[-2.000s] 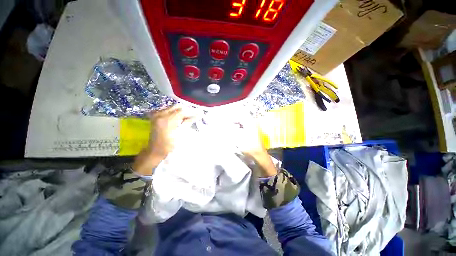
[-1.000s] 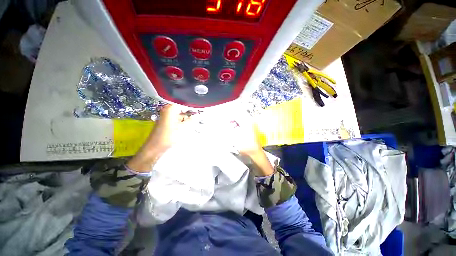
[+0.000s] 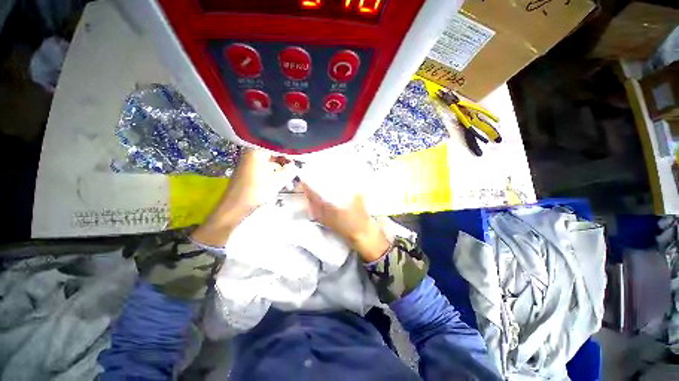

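Note:
The pale grey-white garment piece (image 3: 290, 249) lies on my lap and runs up over the table edge under the machine. My left hand (image 3: 252, 184) holds its upper left part, with fingertips in the glare just below the machine head. My right hand (image 3: 341, 216) is on its upper right part, fingertips pinched near the middle, close to my left hand. The white snap button machine (image 3: 406, 63) with its red panel (image 3: 294, 93) overhangs both hands. Lamp glare hides the setting point and fine finger detail.
Shiny silver-blue snap fasteners lie left (image 3: 167, 134) and right (image 3: 409, 123) of the machine. Yellow-handled pliers (image 3: 473, 119) and a cardboard box (image 3: 514, 45) are at right. A blue crate (image 3: 584, 361) holds garments. A garment stack (image 3: 63, 312) is at lower left.
My right hand has moved left and inward over the cloth, closer to my left hand. My left hand has shifted slightly left since the oldest frame. The machine head appears farther left and higher.

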